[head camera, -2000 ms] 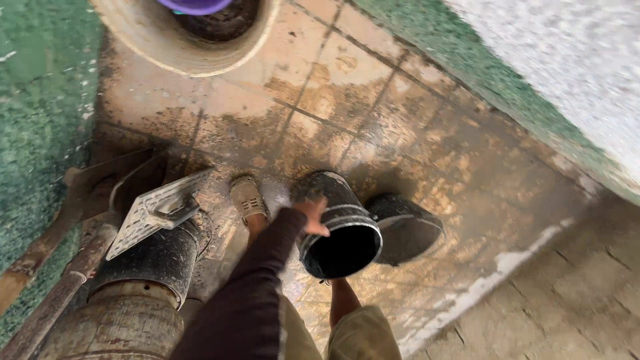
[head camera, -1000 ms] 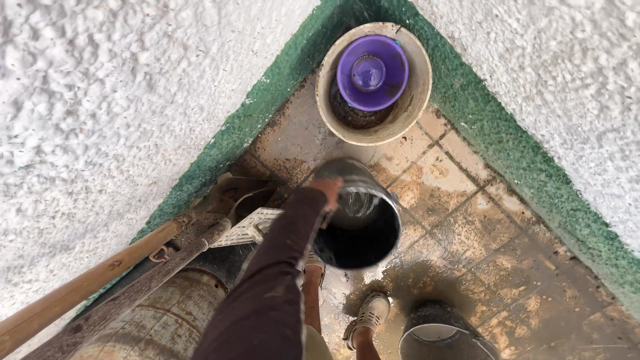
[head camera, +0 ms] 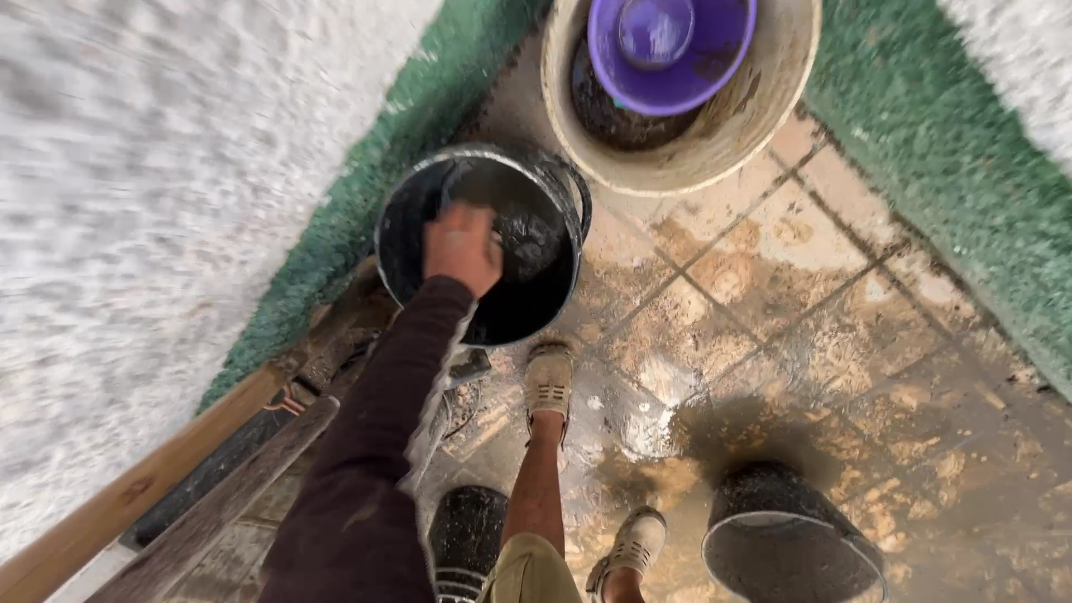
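Observation:
My left hand [head camera: 463,247], blurred and with its fingers curled, is over the mouth of a black bucket [head camera: 578,276]. Whether it grips anything there cannot be told. Wet, dark contents or a wet bottom show inside the bucket, and a side handle [head camera: 584,201] is at its right. My right hand is out of view. Just up and right of the bucket stands a large cream tub [head camera: 670,180], dirty inside, with a purple plastic bowl [head camera: 670,100] in it.
Another black bucket [head camera: 791,494] lies tilted on the wet, muddy tile floor [head camera: 737,276]. My shoes [head camera: 550,381] are between the buckets. Wooden tool handles [head camera: 142,481] lean at the lower left. Green-based rough walls [head camera: 938,193] flank both sides. Another dark container [head camera: 469,536] stands beside my leg.
The black bucket has moved away from my feet to beside the cream tub and wall. My left hand, on its rim area before, is now over its mouth. The view has shifted and turned.

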